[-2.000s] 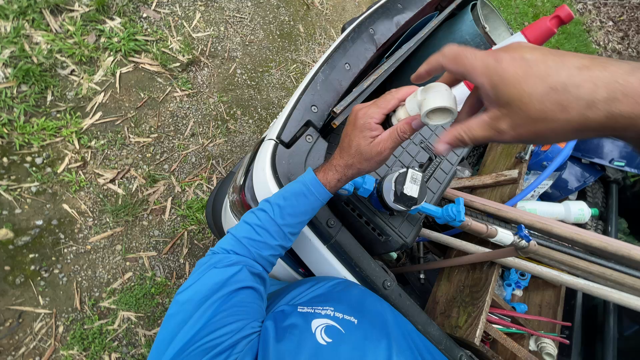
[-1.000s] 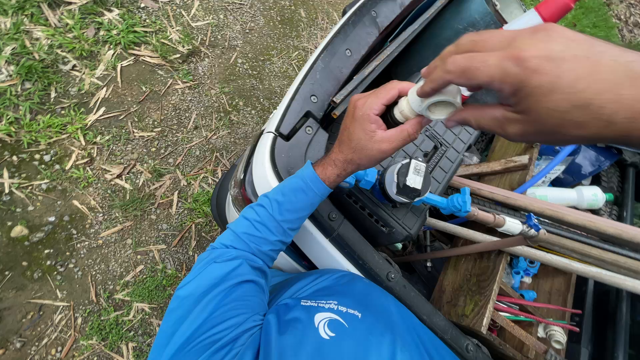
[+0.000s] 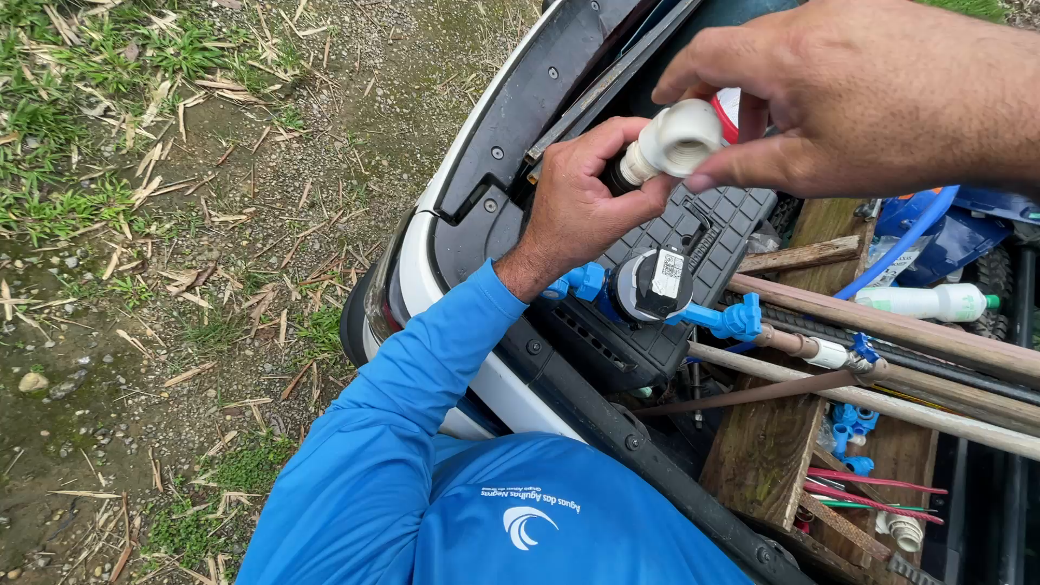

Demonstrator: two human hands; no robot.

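My left hand [image 3: 581, 195] grips a black threaded end, with a cream threaded nipple standing out of it between thumb and forefinger. A white plastic threaded elbow [image 3: 684, 138] sits on that nipple, its open mouth facing down toward me. My right hand [image 3: 780, 106] is around the elbow's far side, thumb at its lower rim and fingers bent above it; how firmly it touches is hard to tell. Below the hands, a water meter [image 3: 652, 284] with blue plastic fittings [image 3: 725, 318] rests on a black plastic case [image 3: 731, 223].
The white vehicle's rear edge [image 3: 520, 398] curves past my body. Brown pipes [image 3: 886, 325], a wooden crate [image 3: 768, 455], a white bottle [image 3: 926, 301], a blue hose [image 3: 902, 244] and blue valves [image 3: 849, 431] lie in the bed. Gravel and grass are at the left.
My right hand has shifted about the elbow and its fingers have changed position. The elbow's mouth has turned between the frames. My left hand keeps its hold.
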